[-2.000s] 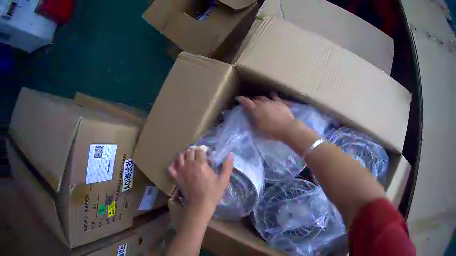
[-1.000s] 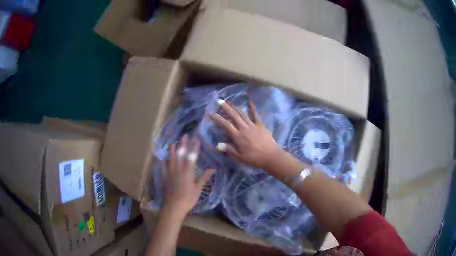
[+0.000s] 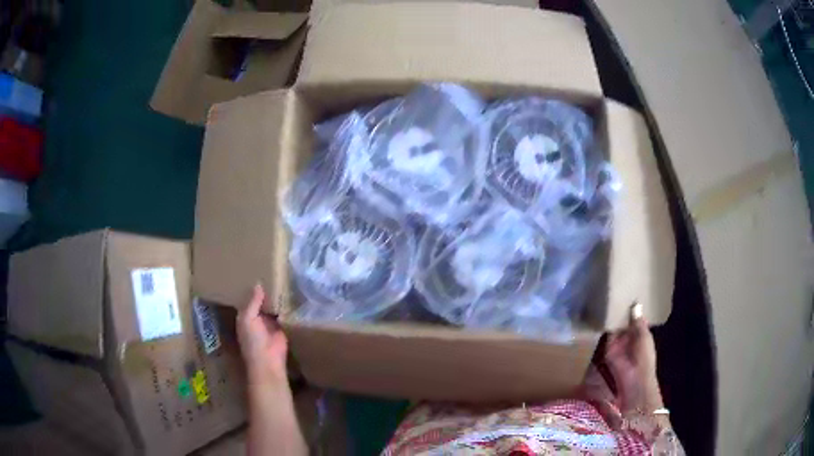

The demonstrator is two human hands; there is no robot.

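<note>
An open brown carton [image 3: 446, 361] stands in front of me with its flaps up. It holds several round fan grilles [image 3: 351, 258] in crinkled clear poly bags [image 3: 500, 258], with pale centre discs showing. My left hand [image 3: 263, 343] grips the carton's near left corner, below the left flap. My right hand [image 3: 632, 352] is at the near right corner, with a pale band on one fingertip against the right flap. The fingers under or behind the cardboard are partly hidden.
A carton with a white label [image 3: 156, 303] and green and yellow stickers stands at the lower left. A small open carton [image 3: 228, 62] is at the upper left on the green floor. The cardboard-covered bench [image 3: 750, 223] curves along the right. Red and white items lie far left.
Both hands have left the bagged grilles and moved to the carton's near corners, taking hold of it. The bags now lie flatter. The view has shifted, and the carton appears straighter.
</note>
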